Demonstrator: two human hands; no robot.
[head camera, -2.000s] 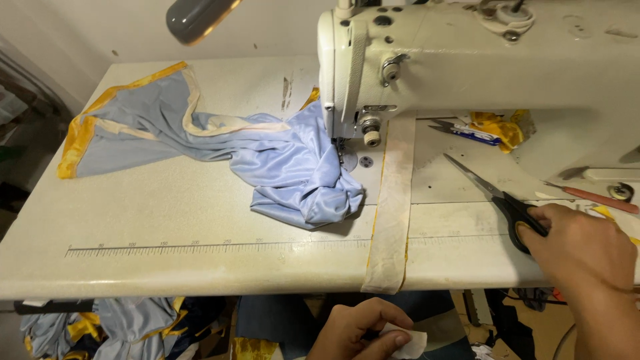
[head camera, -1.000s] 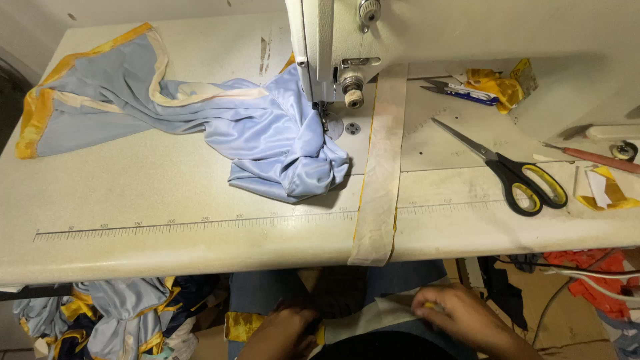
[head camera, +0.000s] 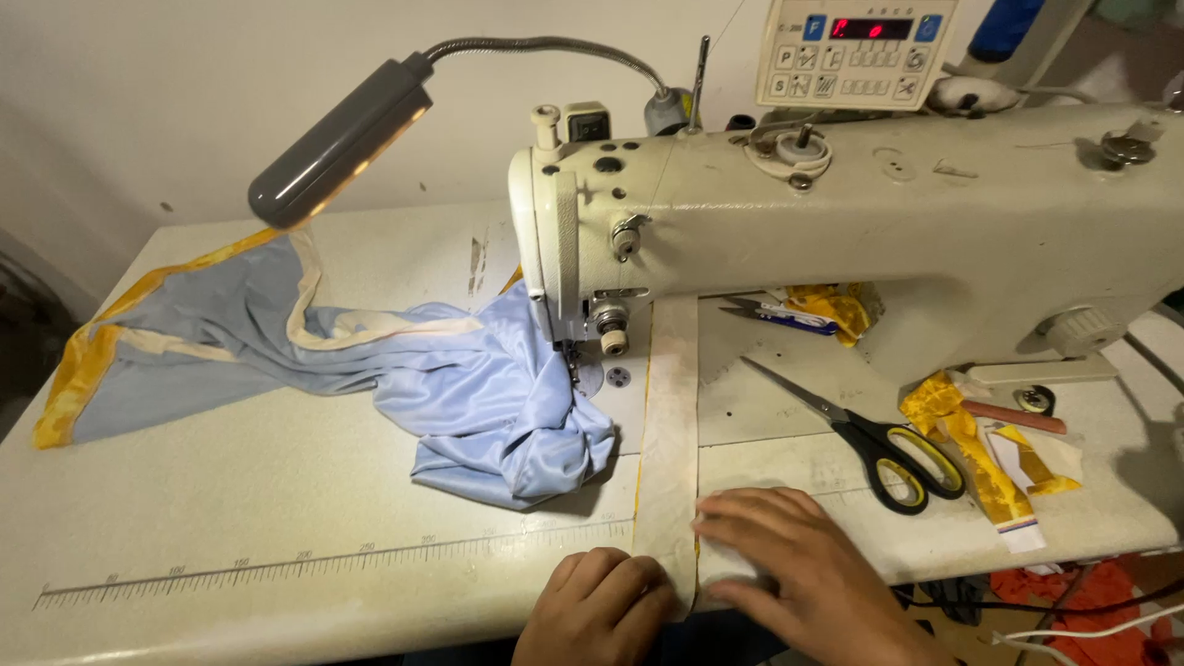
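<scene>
A long off-white fabric strip (head camera: 668, 416) with thin yellow edges runs from under the arm of the sewing machine (head camera: 832, 213) to the table's front edge. Curled at the strip's lower left side is my left hand (head camera: 601, 606); whether it pinches the cloth is hidden. My right hand (head camera: 795, 573) lies on the strip's right edge, fingers spread and nothing seen in its grasp. Light blue satin fabric (head camera: 518, 407) with yellow and cream bands is bunched by the needle and stretches left. Black-handled scissors (head camera: 860, 435) rest right of the strip, blades slightly apart.
Blue-handled thread snips (head camera: 786, 314) lie under the machine arm beside a yellow scrap (head camera: 837, 305). More yellow and white scraps (head camera: 985, 453) sit right of the scissors. A grey lamp (head camera: 338, 148) hangs over the table's back left. A printed ruler (head camera: 305, 560) runs near the front edge.
Both hands have come up from below the table edge onto the strip. Yellow and white scraps now lie right of the scissors, which my right hand held two seconds ago. The view has shifted upward.
</scene>
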